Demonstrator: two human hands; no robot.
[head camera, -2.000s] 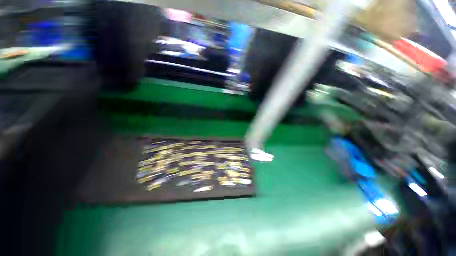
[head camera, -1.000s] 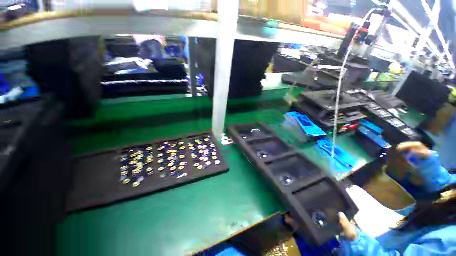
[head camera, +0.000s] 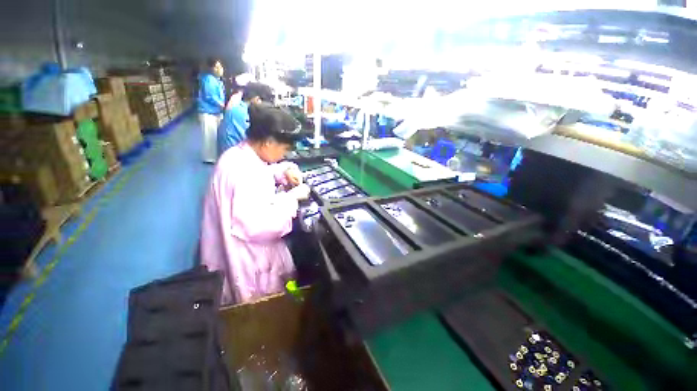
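Note:
Stacked black foam trays (head camera: 428, 275) stand on the green bench in front of me. The top tray holds several dark, glossy phones or back housings (head camera: 372, 234) in long pockets, with camera openings near one end. The small-parts tray (head camera: 478, 324) lies lower right, cut off by the picture's bottom edge. Many gold-ringed pieces (head camera: 541, 363) are scattered over its near part. Neither of my hands is in the picture.
A person in a pink smock (head camera: 248, 221) works beyond the stack, with people in blue behind. An open cardboard box (head camera: 279, 336) with clear plastic stands lower left, beside black foam trays (head camera: 168, 328). A blue aisle (head camera: 115, 252) and stacked cartons lie left.
The view has swung left from the bench and small-parts tray to the tray stack, pink-smocked person and aisle. The long four-pocket tray and the blue bins at the right have left the picture.

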